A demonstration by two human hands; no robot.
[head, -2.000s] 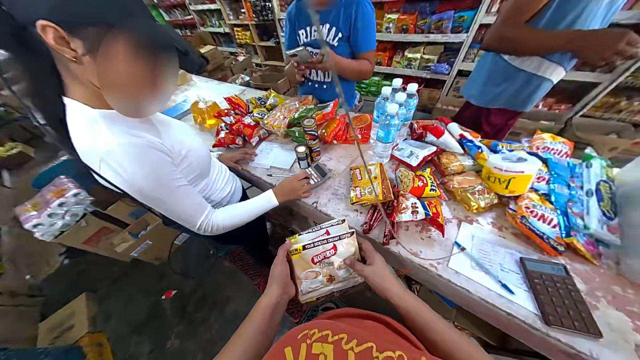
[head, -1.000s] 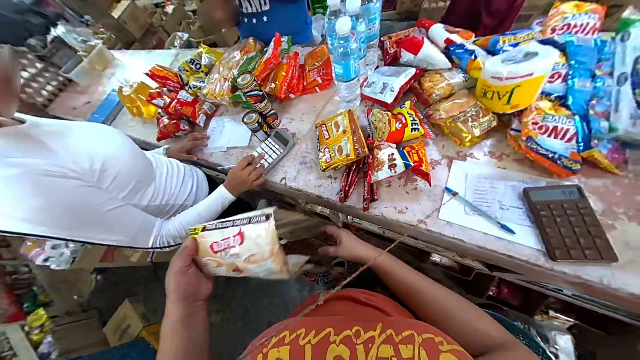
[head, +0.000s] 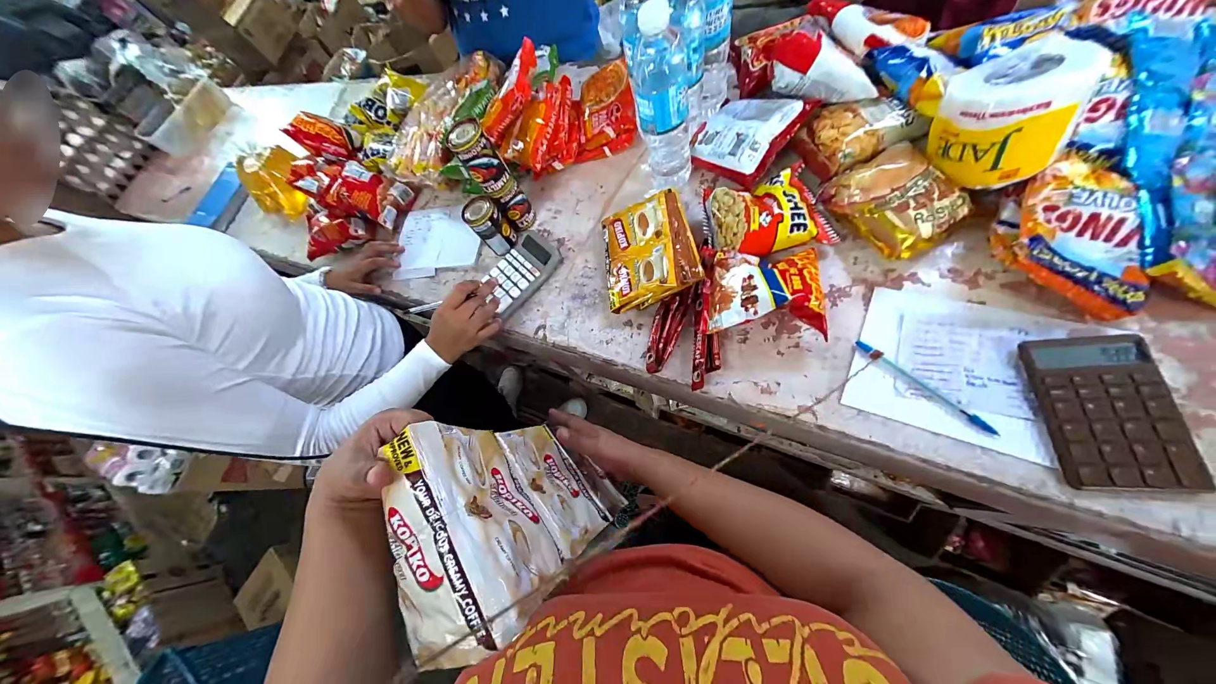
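Note:
My left hand (head: 366, 461) grips the upper left corner of a white and brown strip of Kopiko coffee sachets (head: 484, 532), which hangs partly unfolded in front of my shirt. At the strip's upper right edge is my right hand (head: 594, 442), its fingers extended; whether it grips the strip is not clear. Beyond my hands, on the counter, lie a yellow-brown Kopiko pack (head: 651, 252), thin red sachets (head: 673, 328) and two snack bags (head: 765, 285). Farther right, a blue pen (head: 926, 388) rests on paper beside a brown calculator (head: 1111, 413).
A co-worker in white sleeves stands at left, one hand (head: 463, 318) at a grey calculator (head: 522, 271). Cans (head: 489, 223), water bottles (head: 660, 104), a tissue roll (head: 1016, 114) and detergent packs (head: 1083, 233) crowd the counter (head: 589, 347). A thin string crosses before my right forearm.
The Kopiko pack, folded and held between both my hands two seconds ago, now hangs partly unfolded. My right hand, apart from it one second ago, is at its edge. The view has moved nearer the counter.

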